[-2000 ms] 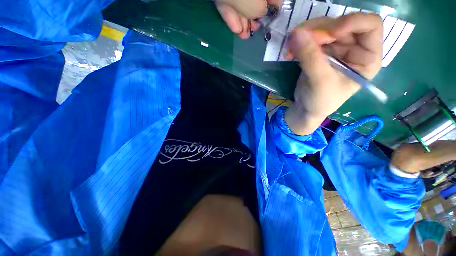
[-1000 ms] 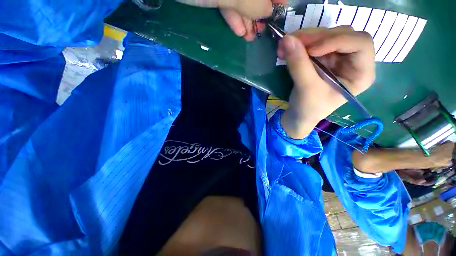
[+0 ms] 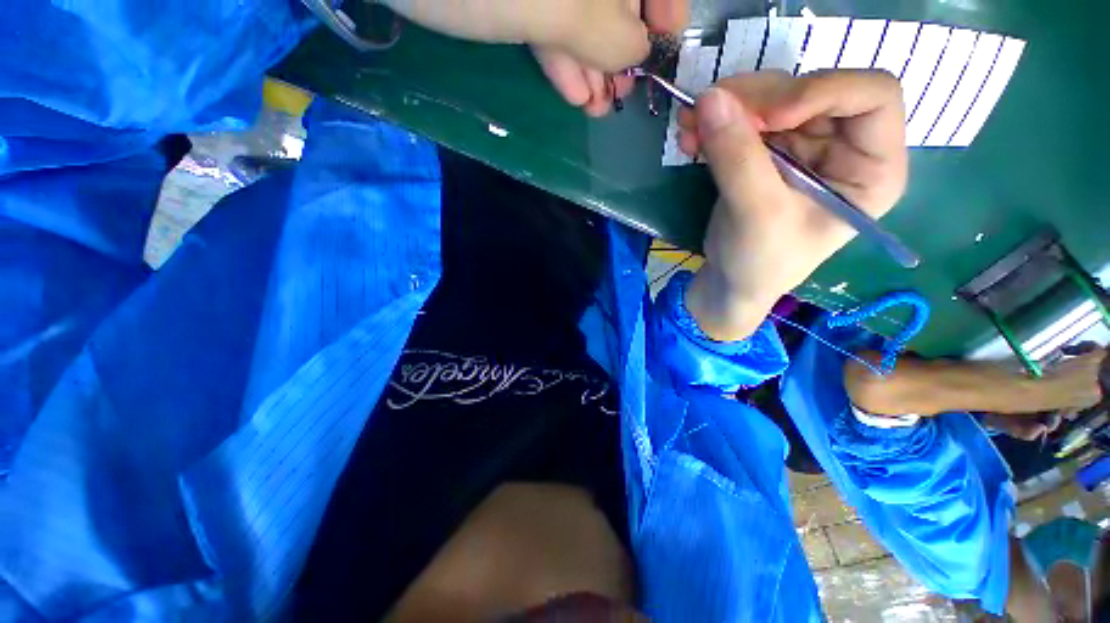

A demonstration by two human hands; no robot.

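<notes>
My right hand [image 3: 797,177] holds slim silver tweezers [image 3: 840,203] like a pencil, their tip pointing at my left hand. My left hand [image 3: 584,49], near the top edge, pinches a small dark, partly shiny piece [image 3: 663,55] in its fingers. The tweezer tip is at the fingers of my left hand; whether it grips anything is too small to tell. A white strip sheet [image 3: 895,61] crossed by thin black lines lies on the green mat, partly behind my right hand.
The glossy green mat [image 3: 487,104] ends at a pale edge near my body. A dark frame with green edges [image 3: 1029,286] stands at the right. A blue coiled cord [image 3: 895,310] and another person's arm [image 3: 986,385] are at the lower right.
My right hand has moved slightly left since two seconds ago, bringing the tweezer tip to my left hand. The neighbour's arm has shifted left. The left hand still holds its piece.
</notes>
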